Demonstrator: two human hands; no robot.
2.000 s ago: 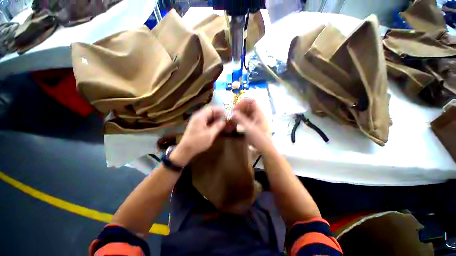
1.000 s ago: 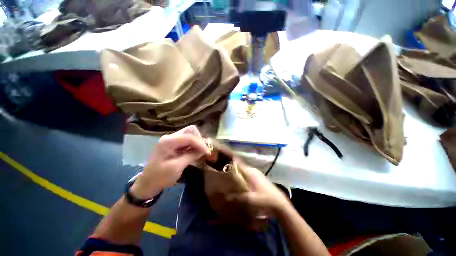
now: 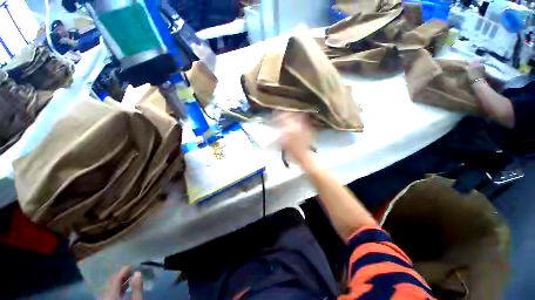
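Note:
My right hand point(image 3: 298, 133), blurred, reaches over the white table beside a stack of brown bag bodies point(image 3: 317, 82). The dark pliers point(image 3: 285, 157) are mostly hidden behind it. I cannot tell whether it grips anything. My left hand point(image 3: 124, 284) is low at the left, cut off by the bottom edge, its fingers apart. A larger stack of bag bodies point(image 3: 100, 158) lies on the left. Small gold pieces point(image 3: 218, 151) lie scattered on the white work board point(image 3: 226, 170).
The green-and-white press point(image 3: 129, 35) stands behind the board. A thin cable point(image 3: 263, 196) hangs over the table edge. A large open brown carton point(image 3: 481, 234) is at lower right. Another person's arm point(image 3: 495, 102) rests at a bag body on the right. More bags lie beyond.
The view has turned right. The bag body that was in my hands is gone from them. My right hand has moved out over the table, and my left hand has dropped low at the left.

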